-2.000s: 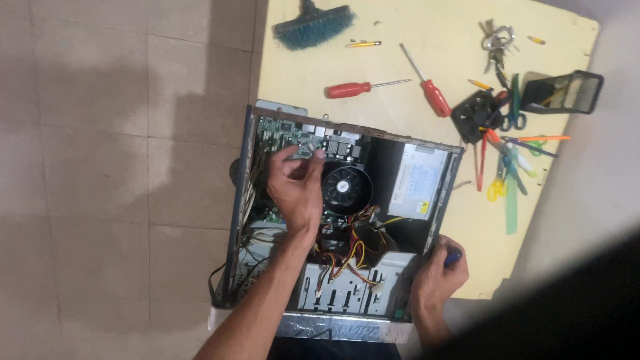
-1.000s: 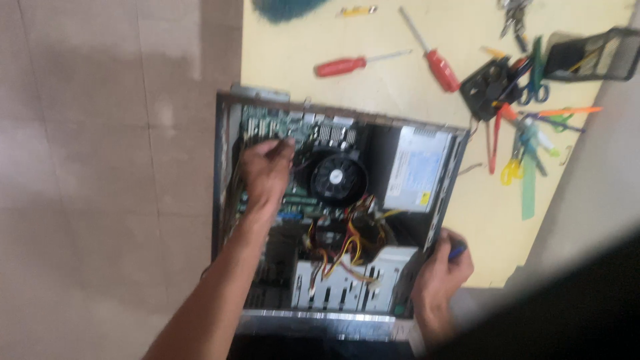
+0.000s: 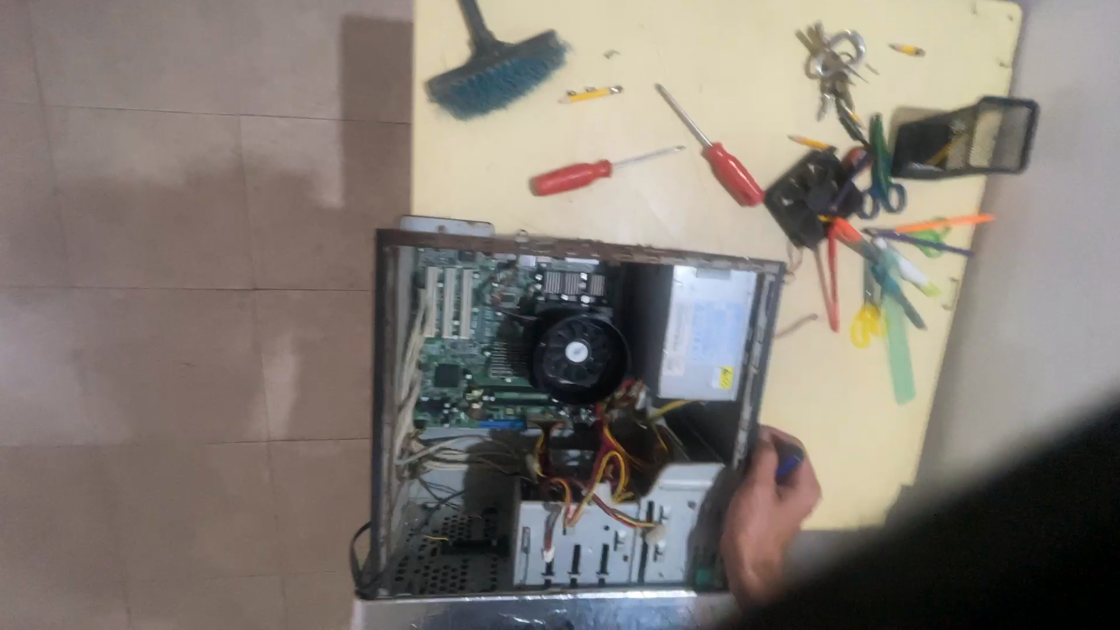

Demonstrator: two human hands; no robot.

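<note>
An opened desktop computer case (image 3: 382, 350) lies on its side at the table edge. Inside are a green motherboard (image 3: 446, 402), a round black CPU cooler fan (image 3: 578, 354), a metal power supply (image 3: 707, 332) and red, yellow and black power cables (image 3: 612, 477). A light grey drive cage (image 3: 586, 542) fills its lower part. My right hand (image 3: 770, 516) rests at the case's right wall, its fingers closed around a small blue object (image 3: 788, 463), only partly visible. My left hand is outside the view.
On the yellow table (image 3: 647, 35) lie a blue-bristled brush (image 3: 503, 79), two red-handled screwdrivers (image 3: 573, 178) (image 3: 735, 173), a loose black fan (image 3: 809, 197), keys (image 3: 831, 66), a mesh pen holder (image 3: 962, 144), scissors (image 3: 879, 175) and pens. A dark blurred shape covers the lower right.
My left hand, earlier over the motherboard beside the cooler fan, has left the view. My right hand remains at the case's right wall with the blue object.
</note>
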